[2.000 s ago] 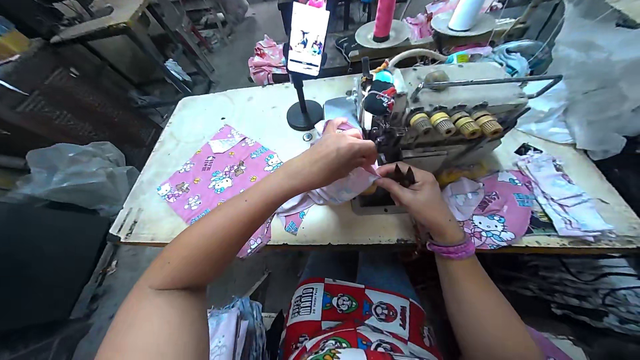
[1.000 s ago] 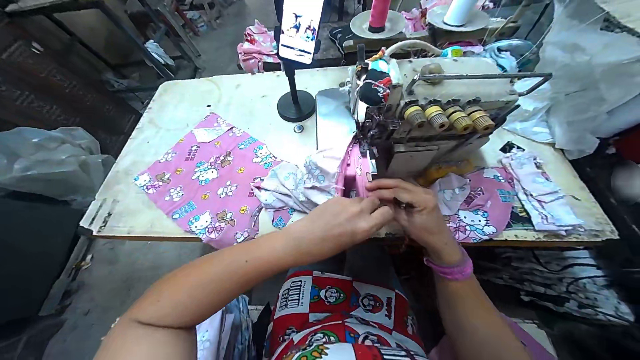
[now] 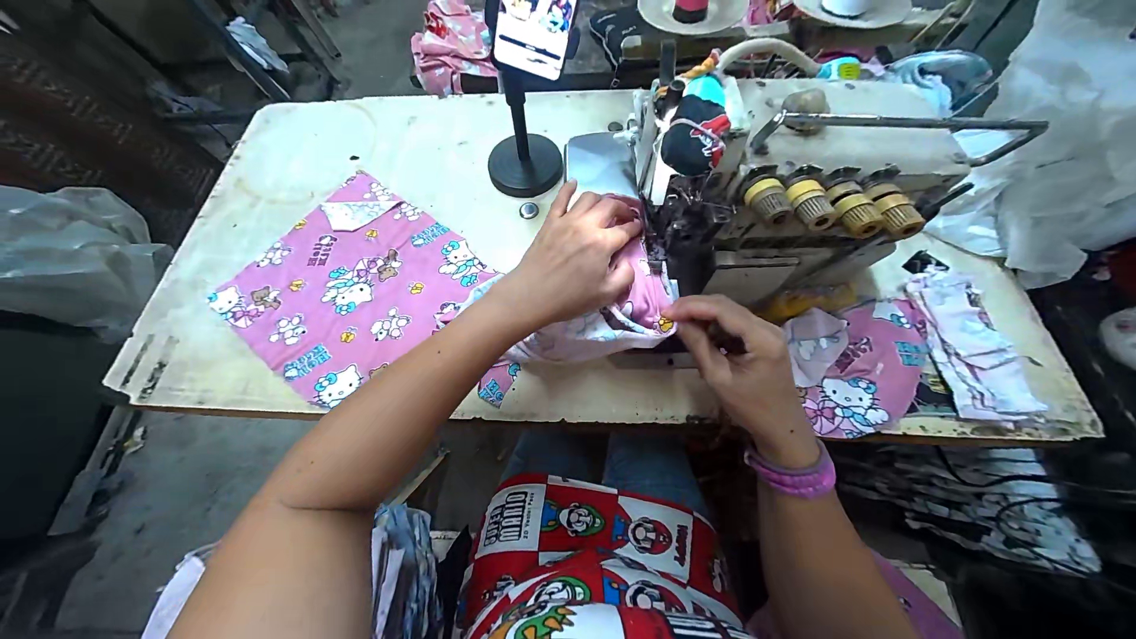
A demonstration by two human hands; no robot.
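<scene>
An overlock sewing machine (image 3: 799,177) with several tension dials stands on the right half of the white table. Pink printed fabric (image 3: 652,288) with a pale reverse side lies bunched at its needle area. My left hand (image 3: 581,253) rests over this fabric, left of the presser foot, fingers bent onto it. My right hand (image 3: 732,355) pinches the fabric's near right edge between thumb and fingers, just in front of the machine. A larger pink printed cloth piece (image 3: 355,293) lies flat at the left; whether it joins the bunched fabric is hidden by my left forearm.
A phone (image 3: 534,35) on a black round-based stand (image 3: 525,166) is behind my left hand. Right of my right hand lie a rounded pink printed piece (image 3: 865,368) and a stack of pale cloth strips (image 3: 972,346). Thread cones stand behind the machine.
My left hand has moved from near the table's front edge up beside the presser foot, onto the fabric. My hands, close together a second ago, are now apart.
</scene>
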